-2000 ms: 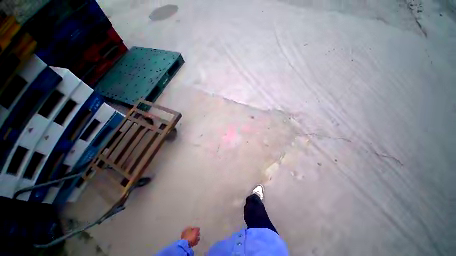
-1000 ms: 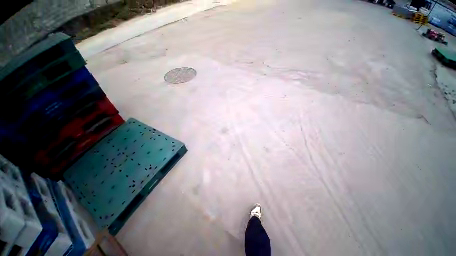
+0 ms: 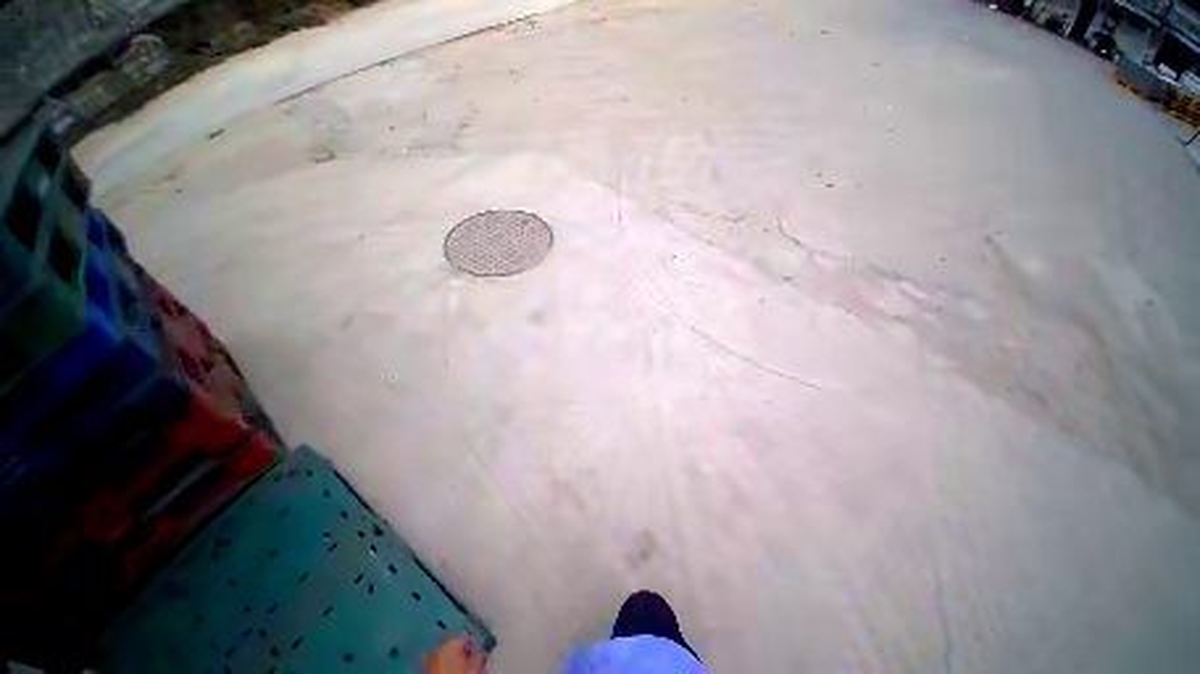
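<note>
A green plastic pallet (image 3: 303, 579) with small dark holes lies flat at the lower left. My left hand (image 3: 454, 656) shows at the bottom edge, in front of the pallet's right corner. It is small, blurred and cut off by the frame, so its fingers cannot be made out. My right hand is not in view. Part of my light-blue shirt (image 3: 637, 656) and a dark trouser leg (image 3: 648, 612) show at the bottom centre.
Stacked green, blue and red pallets (image 3: 119, 382) stand at the left. A round patterned manhole cover (image 3: 499, 244) lies in the pale concrete ground (image 3: 737, 487). A wall (image 3: 53, 53) and weeds run along the top left. Yellowish blocks (image 3: 1158, 95) and dark objects are at the far top right.
The pallets have shifted down and left in view, and the manhole cover is nearer. The hand truck has left the view. My left hand, absent one second ago, shows at the bottom edge.
</note>
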